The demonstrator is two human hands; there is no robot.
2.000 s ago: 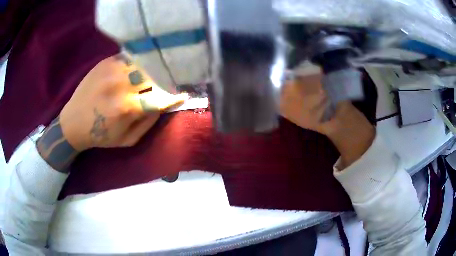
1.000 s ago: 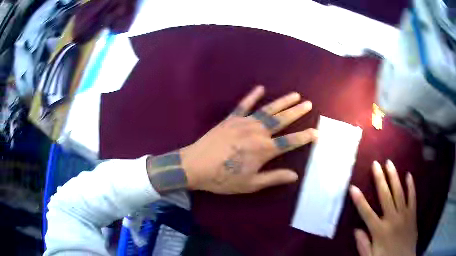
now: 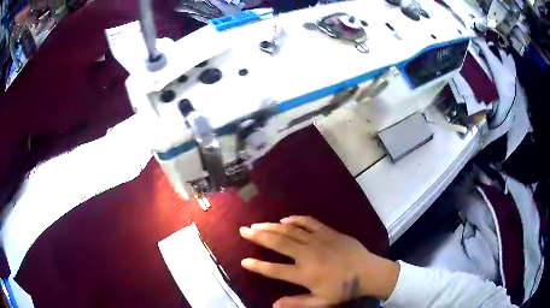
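Observation:
The maroon garment panel (image 3: 108,240) lies spread under the machine head. A white rectangular pocket piece (image 3: 192,264) lies on it, slanting to the bottom edge, with a dark line along its right side. My right hand (image 3: 313,258) rests palm down on the panel, right of the white piece, fingers spread and holding nothing; its lower part is cut off by the bottom edge. The presser foot (image 3: 203,201) is just above the piece's upper end, beside the bright lamp glow. My left hand is not in view.
The white sewing machine (image 3: 253,78) with a blue stripe spans the top. A small grey square (image 3: 407,137) lies on the white table (image 3: 416,186) at right. White-and-maroon pieces (image 3: 503,222) are piled at far right. More maroon cloth (image 3: 60,90) lies behind, at upper left.
The view has swung right, bringing the whole machine in. Both hands were at the needle, then flat on the cloth beside the white piece. My left hand has since left the picture.

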